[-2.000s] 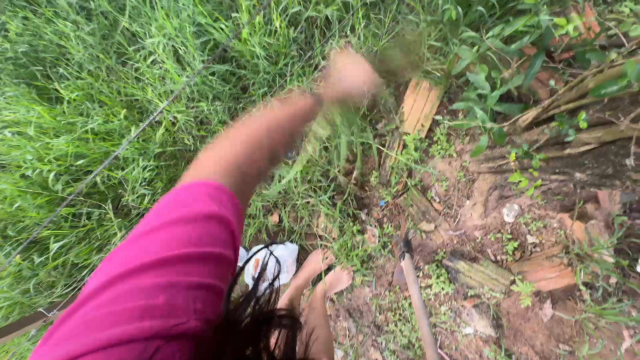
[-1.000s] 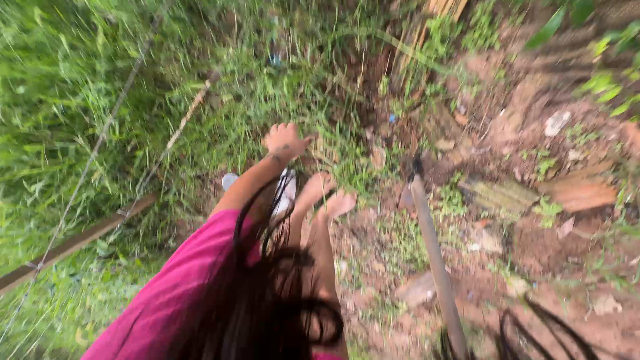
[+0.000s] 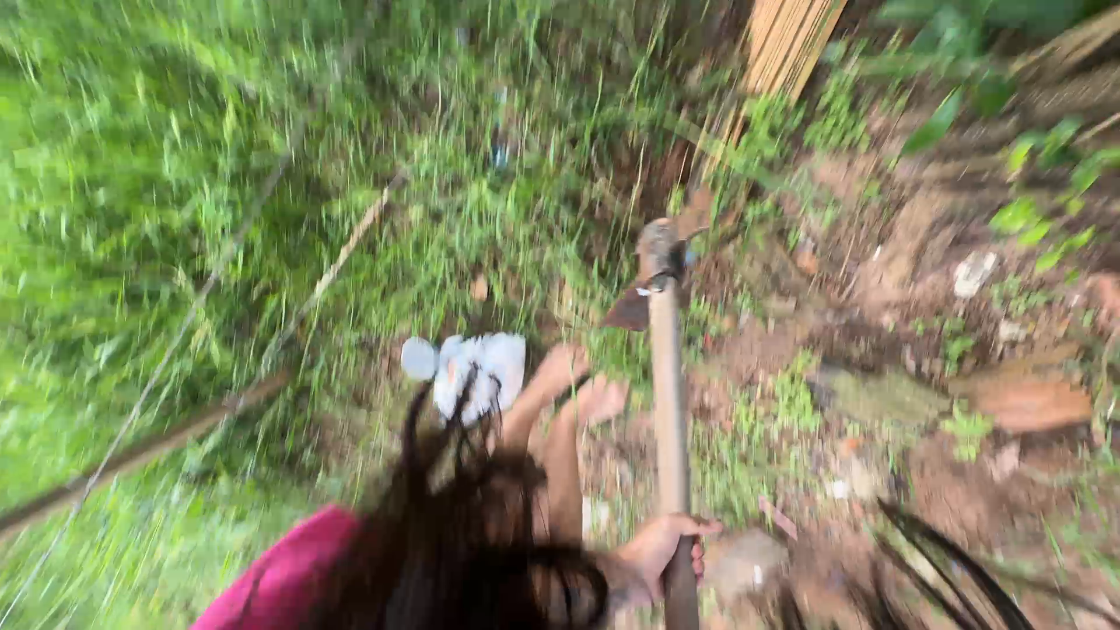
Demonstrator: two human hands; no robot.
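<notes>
My left hand (image 3: 665,556), at the bottom centre, is closed around the wooden handle of a hoe (image 3: 667,394). The handle runs up the view to a dark, rusty metal head (image 3: 661,254), whose blade lies low over grass and soil, beyond and to the right of two bare feet (image 3: 582,385). Whether the blade touches the ground cannot be told. My right hand is out of view. Dark hair hangs across the lower part and hides much of the left arm; a pink sleeve (image 3: 284,564) shows at lower left.
Tall grass (image 3: 131,175) fills the left, crossed by a wooden pole (image 3: 166,437) and a thin wire. A white crumpled bag (image 3: 479,376) lies beside the feet. Split wood (image 3: 792,48) is at the top; a flat reddish piece (image 3: 1024,394), stones and roots lie at right.
My left hand, first stretched over the grass and then drawn back near the feet, is now around the hoe handle. The hoe head has moved up and left in the view.
</notes>
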